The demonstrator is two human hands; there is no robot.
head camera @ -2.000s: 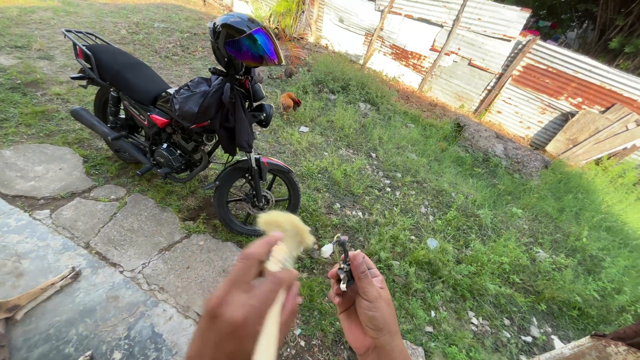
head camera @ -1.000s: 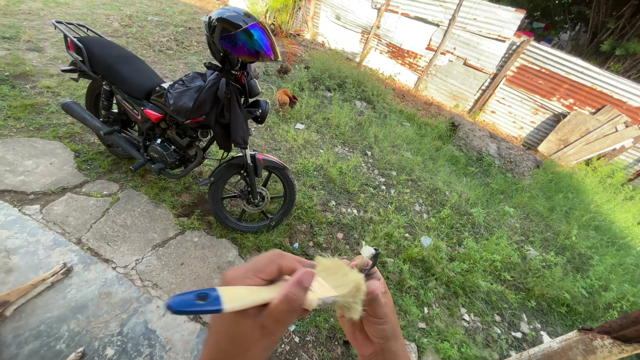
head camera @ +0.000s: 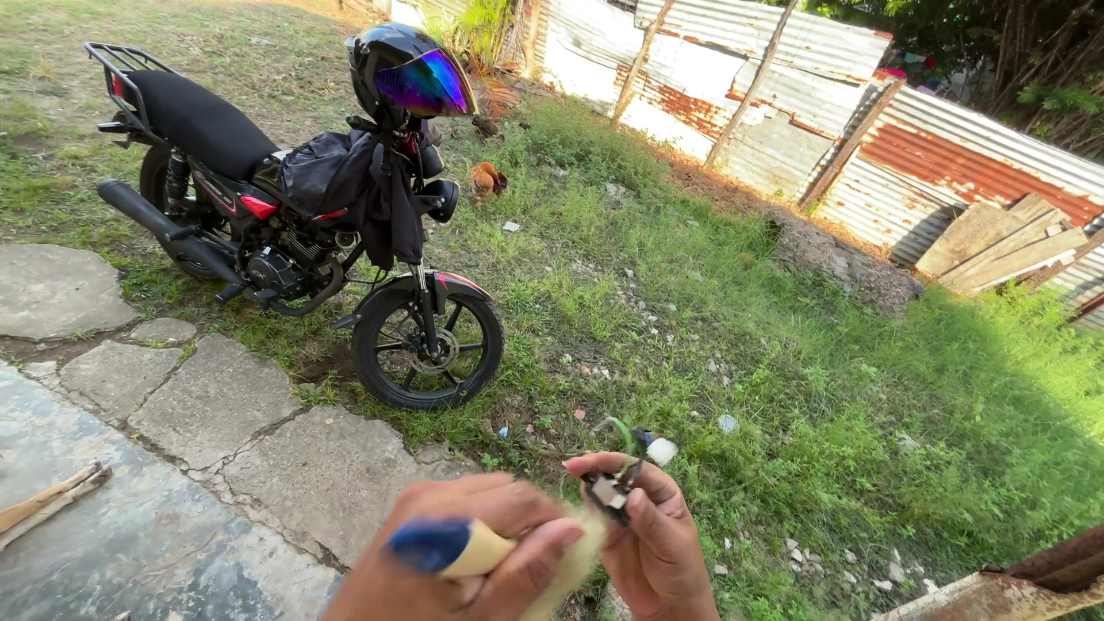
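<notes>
A paintbrush (head camera: 466,547) with a blue-tipped pale wooden handle is gripped in my left hand (head camera: 466,552). Its pale bristles, blurred, lie close beside my right hand (head camera: 651,535). Between the thumb and fingers of that hand is a small dark electrical part (head camera: 607,497) with metal pieces. Green and dark wires rise from the part, and a white plastic connector (head camera: 661,451) shows above the fingertips. Whether the bristles touch the part cannot be told.
A motorcycle (head camera: 285,233) stands beyond the stone slabs (head camera: 216,397), with a helmet (head camera: 405,73) and a black bag (head camera: 328,172) on it. A chicken (head camera: 487,178) is on the grass. Corrugated metal fencing (head camera: 975,155) and leaning boards (head camera: 1000,241) stand behind. Sticks (head camera: 52,500) lie at left.
The brush has changed angle, its blue end now toward the camera. The small part is turned in my right hand, with its wires and white connector showing more plainly.
</notes>
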